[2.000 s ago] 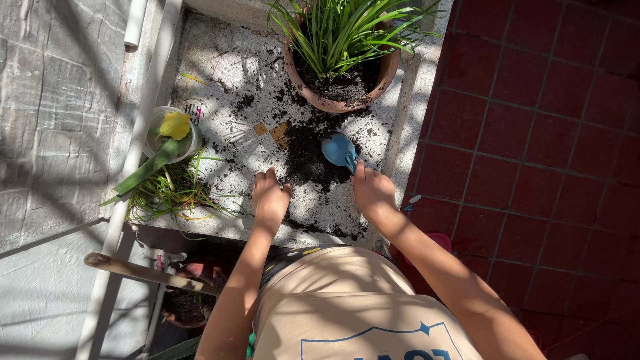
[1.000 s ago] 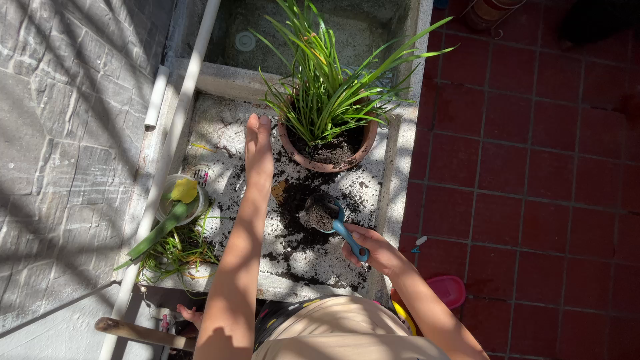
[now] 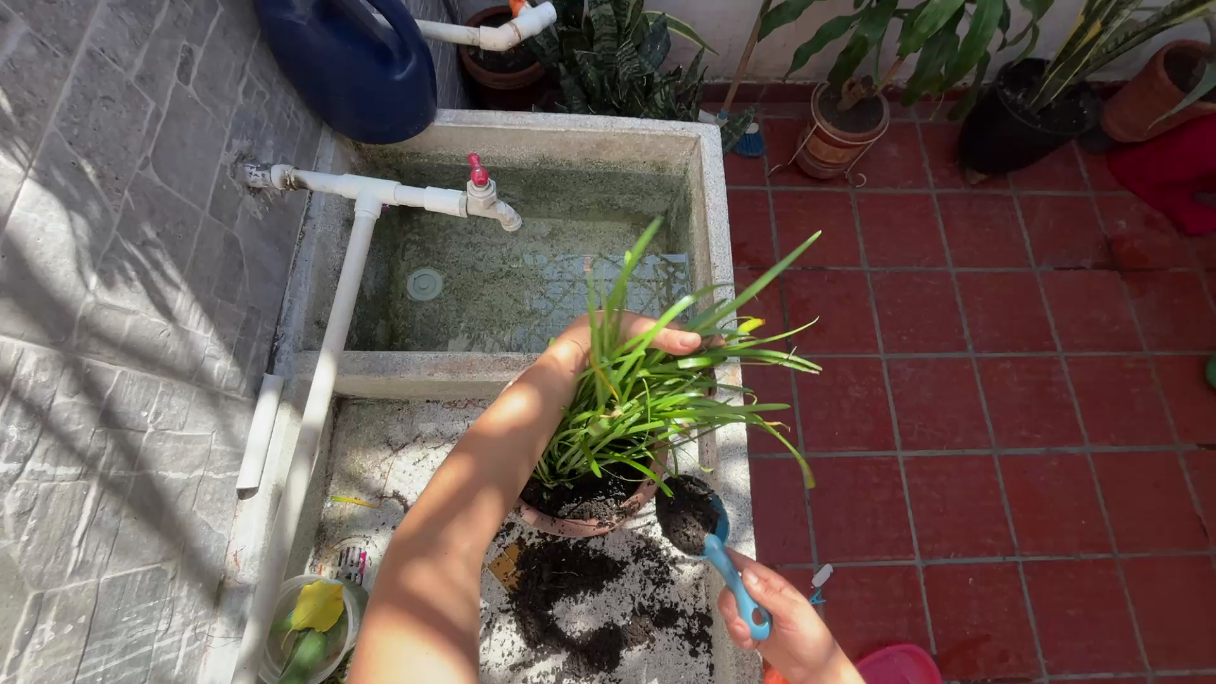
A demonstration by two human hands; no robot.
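Observation:
My left hand is behind the long green leaves of a potted plant, its palm against them and its fingers partly hidden, pressing them toward the right. The plant stands in a round terracotta pot with dark soil showing at the front. My right hand grips the blue handle of a small plastic scoop, whose bowl is full of dark soil and sits just right of the pot's rim. Loose soil lies spilled on the white slab in front of the pot.
A concrete basin holding water lies beyond the slab, with a white pipe and a red-handled tap over it. A blue jug is at upper left, a plastic container at lower left. Red floor tiles with potted plants lie at right.
My left hand has moved from left of the plant to its leaves. The scoop, over the spilled soil before, is now beside the pot and holds soil. The view has shifted toward the basin.

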